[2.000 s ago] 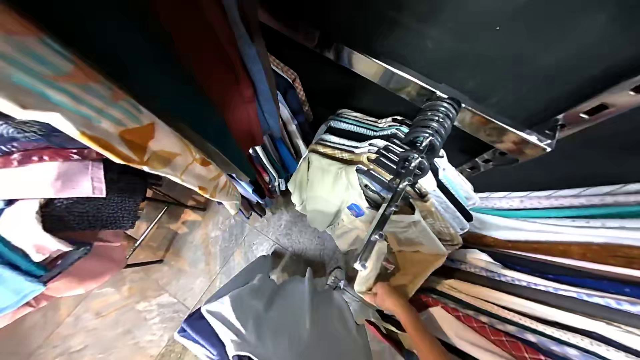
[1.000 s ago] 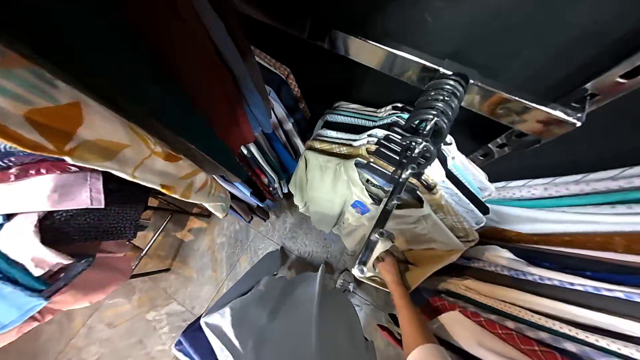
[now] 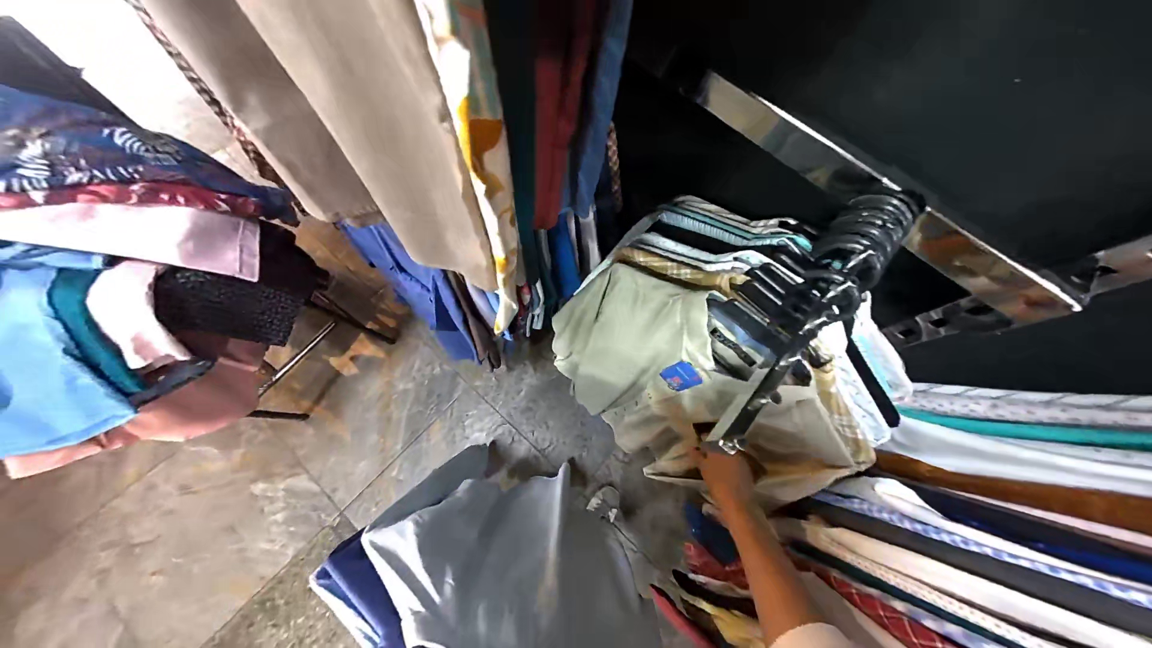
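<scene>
My right hand [image 3: 720, 472] is at the front end of a metal display arm [image 3: 760, 405], against the beige shirt [image 3: 792, 441] that hangs foremost there. Its fingers are partly hidden by the cloth and the arm's end, so the grip cannot be told. Behind it, a pale green shirt [image 3: 630, 333] and several others hang on black hangers [image 3: 868, 238] bunched toward the wall rail. A blue tag [image 3: 681, 375] shows on the light cloth. Grey garments [image 3: 513, 558] lie low in the middle, with blue cloth at their left edge. My left hand is not seen.
A chrome rail [image 3: 801, 135] crosses the black wall. Stacked or hung shirts [image 3: 1017, 486] fill the right side. Beige trousers [image 3: 360, 117] and a patterned garment [image 3: 486, 153] hang at upper left. More clothes [image 3: 135, 333] lie over a metal-legged stand at far left, above the tiled floor [image 3: 270, 513].
My right hand stays near the front end of the display arm, and the beige cloth there has shifted. The view has turned left, showing more of the hanging trousers.
</scene>
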